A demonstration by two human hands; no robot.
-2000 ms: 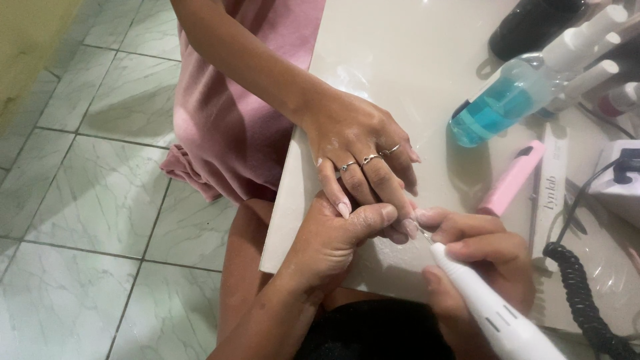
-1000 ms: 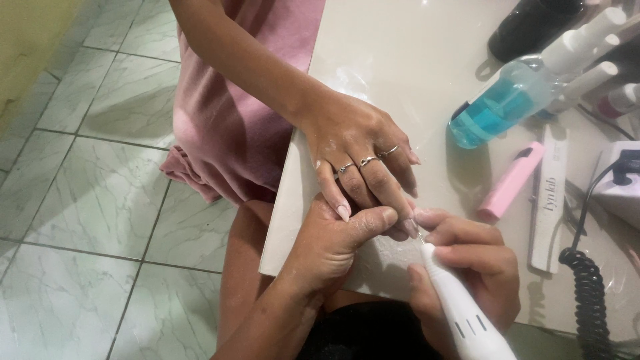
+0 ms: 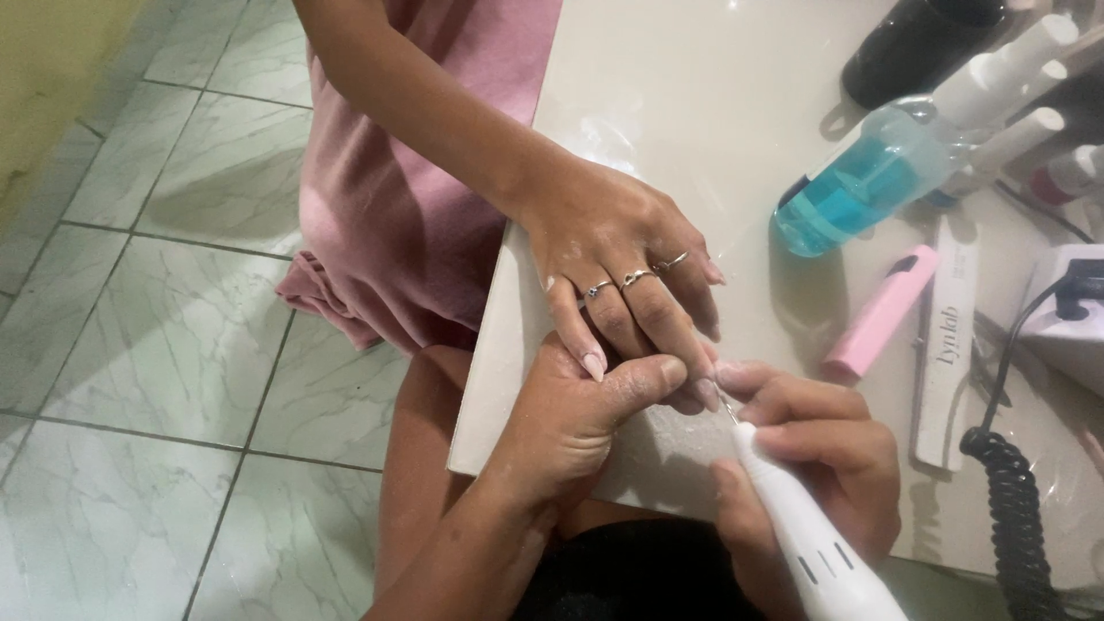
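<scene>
My left hand (image 3: 586, 414) grips the fingers of another person's hand (image 3: 612, 241), my thumb lying across them from above. That hand rests palm down over the table corner and wears several silver-coloured rings. In my right hand (image 3: 811, 457) is a white electric nail drill (image 3: 802, 526), its thin metal bit (image 3: 729, 405) at the tip of one of the held fingers. Whether the bit touches nail or skin I cannot tell. My right fingertips are beside that same fingertip. Whitish dust shows on my left thumb and on the other person's skin.
On the white table (image 3: 655, 78), to the right, are a bottle of blue liquid (image 3: 862, 181), a pink tube-like item (image 3: 880, 315), a white nail file (image 3: 947, 345), a black coiled cord (image 3: 1009, 517) and a white device (image 3: 1069, 319). Pink cloth (image 3: 388, 190) hangs beside the table's left edge.
The drill and my right hand have shifted slightly, the drill now standing more steeply than two seconds ago. My left hand keeps its hold on the other person's fingers.
</scene>
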